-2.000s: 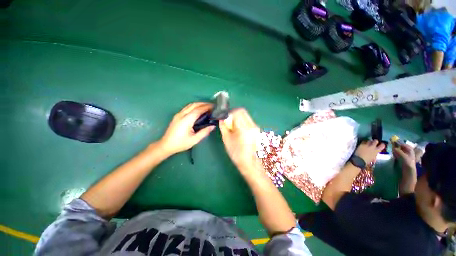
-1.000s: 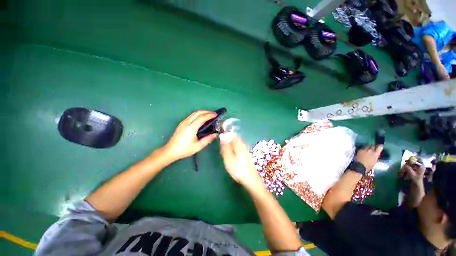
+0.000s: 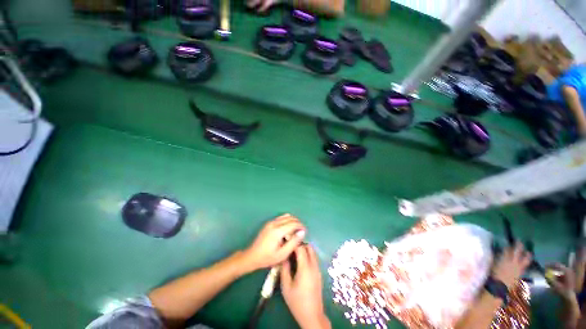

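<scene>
My left hand (image 3: 276, 241) is curled at the lower middle, its fingers around a small black part (image 3: 294, 247) that is mostly hidden. My right hand (image 3: 304, 277) is close against it, fingertips near the same part; its grip is hidden. A hammer's pale shaft and dark grip (image 3: 268, 284) show between my forearms; its head is not visible, and I cannot tell if a hand holds it. A glossy black oval cover (image 3: 153, 214) lies on the green bench (image 3: 212, 186) to the left. Small copper and silver pieces (image 3: 360, 279) lie right of my hands.
A clear-whitish bag of copper pieces (image 3: 437, 270) lies at right, beside another worker's hand (image 3: 512, 265). A pale perforated post (image 3: 495, 183) crosses above it. Black fan heads (image 3: 193, 62) and two bracketed subassemblies (image 3: 223, 132) stand beyond. A white machine (image 3: 19, 157) is at left.
The view has shifted to show more of the fan line. The hammer head, earlier over the black part, is no longer visible; its shaft now shows below my hands. My two hands are closer together.
</scene>
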